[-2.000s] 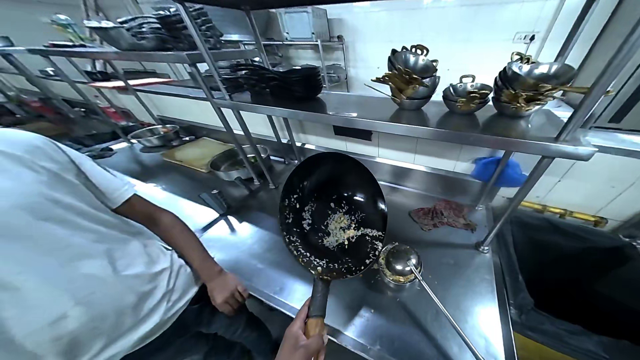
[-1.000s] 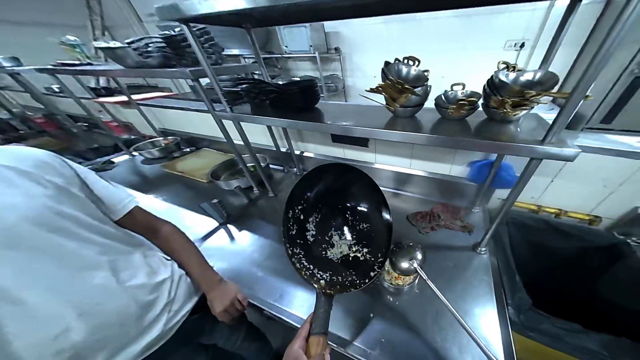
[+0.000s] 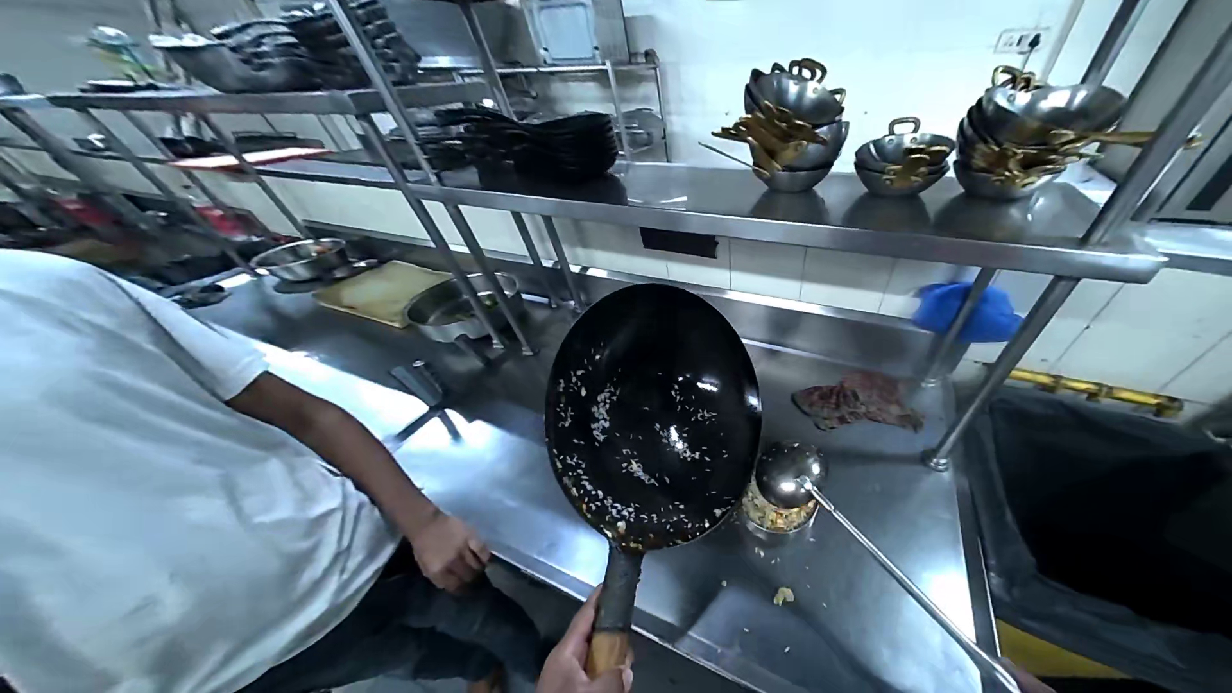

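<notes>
My left hand (image 3: 585,654) grips the wooden handle of a black wok (image 3: 654,414), tilted so its inside faces me, with scattered rice grains stuck to it. At the lower right edge, a small part of my right hand (image 3: 1026,678) is closed on the end of a long metal ladle (image 3: 895,570). The ladle's bowl rests over a round container (image 3: 778,517) filled with a rice mixture, just right of the wok. Some bits of food lie on the steel counter (image 3: 847,616) near it.
A person in a white shirt (image 3: 192,462) stands close at left. A crumpled cloth (image 3: 859,400) lies behind the container. A steel shelf (image 3: 693,217) with stacked metal bowls (image 3: 794,125) crosses above. A lined bin (image 3: 1107,520) stands at right, a cutting board (image 3: 383,292) farther left.
The clump of rice in the wok has gone, leaving scattered grains. The ladle's bowl has stayed at the container, which now shows more of the rice mixture under it.
</notes>
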